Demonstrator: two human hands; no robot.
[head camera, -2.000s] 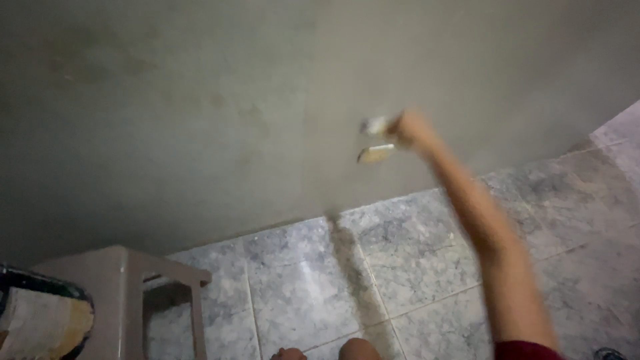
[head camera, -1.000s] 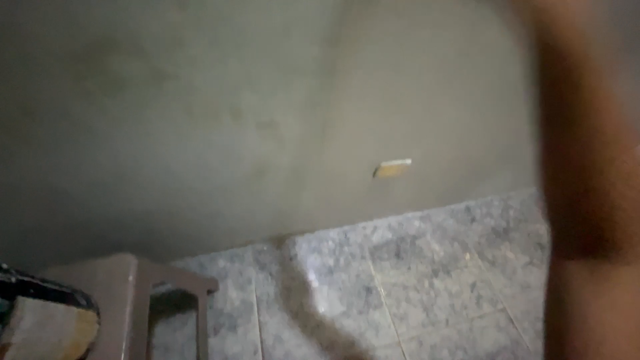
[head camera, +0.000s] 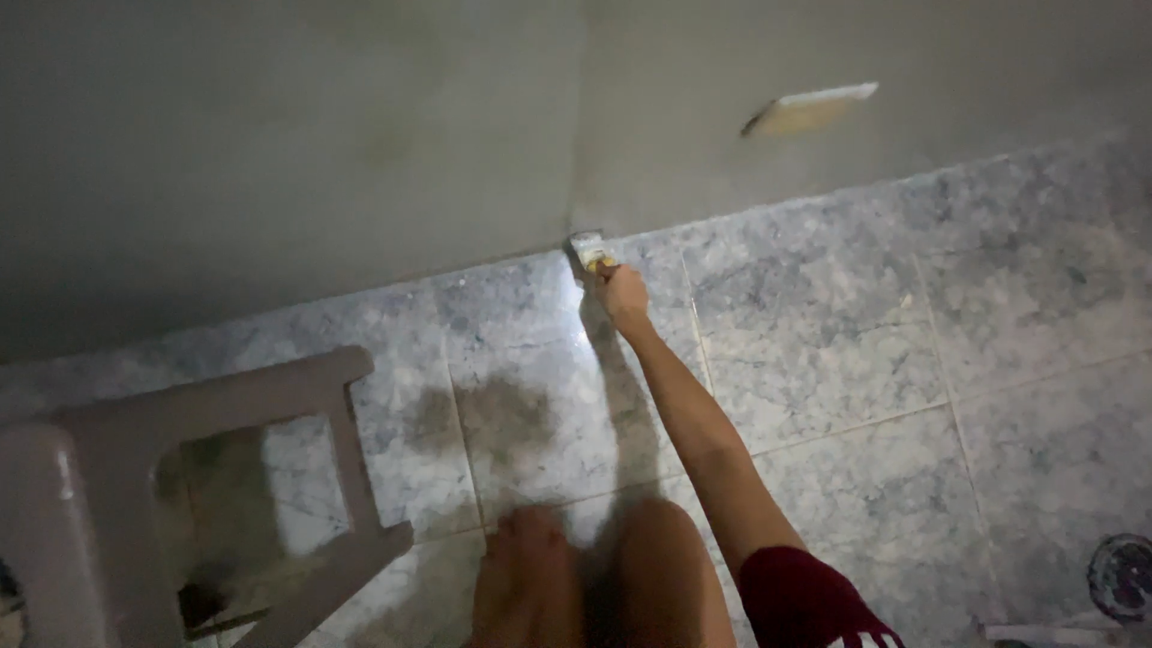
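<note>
My right hand (head camera: 623, 295) is closed around the yellowish handle of a flat brush (head camera: 590, 250), which looks like a paintbrush with a pale band. The brush head meets the foot of the grey wall (head camera: 504, 135), right where it joins the marbled tile floor (head camera: 810, 306). A pale rectangular wall plate or box (head camera: 810, 108) juts from the wall, above and to the right of the brush. My left hand is out of the frame.
A greyish plastic stool or chair (head camera: 216, 391) stands at the left, close to the wall. My bare foot and knee (head camera: 666, 567) are at the bottom centre. A dark round object (head camera: 1121, 576), partly cut off, lies at the lower right beside a pale strip (head camera: 1048, 632).
My right hand has come down from beside the wall plate to the foot of the wall, left of the plate. The view has shifted strongly downward.
</note>
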